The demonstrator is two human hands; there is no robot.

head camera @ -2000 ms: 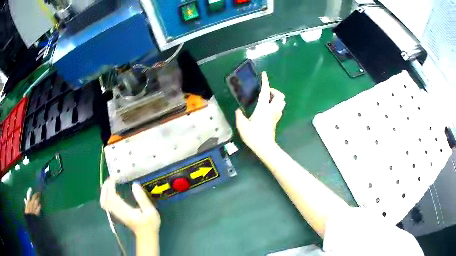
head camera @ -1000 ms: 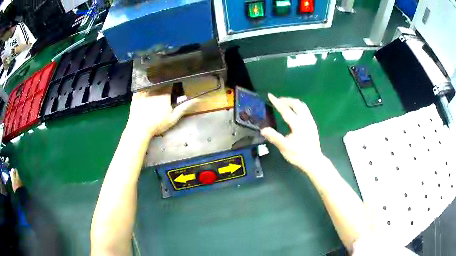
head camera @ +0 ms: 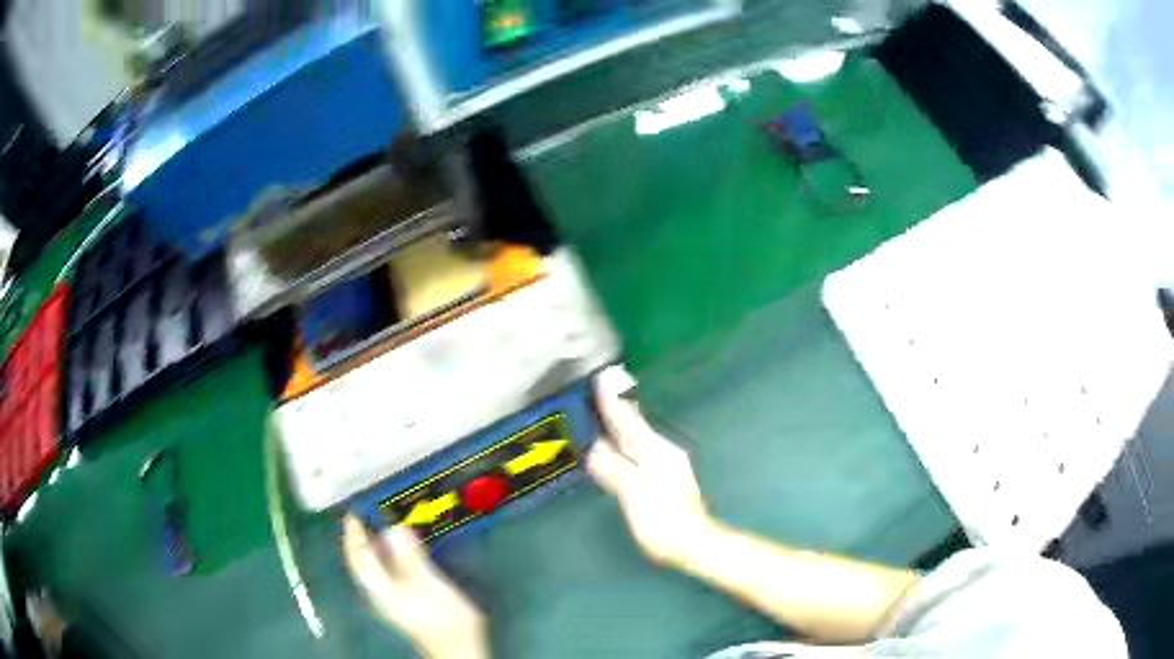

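Observation:
The image is blurred. A blue-black phone housing (head camera: 345, 315) lies in the tan nest (head camera: 438, 277) with orange edges, under the raised press head (head camera: 354, 232). The white base plate (head camera: 451, 380) is in front of it. My left hand (head camera: 409, 586) is at the left end of the blue press front, fingers apart and empty. My right hand (head camera: 644, 464) is at the right end of that front, holding no part. The red button (head camera: 485, 493) lies between them, untouched.
The blue press body (head camera: 270, 129) rises at upper left. Black trays (head camera: 142, 322) and a red tray (head camera: 28, 399) are at left. Loose housings lie at upper right (head camera: 814, 152) and lower left (head camera: 171, 521). A perforated board (head camera: 1004, 348) is at right.
The housing from my right hand is gone from it, and one now lies in the nest. Both hands have moved down to the press front's ends. The view has shifted and tilted.

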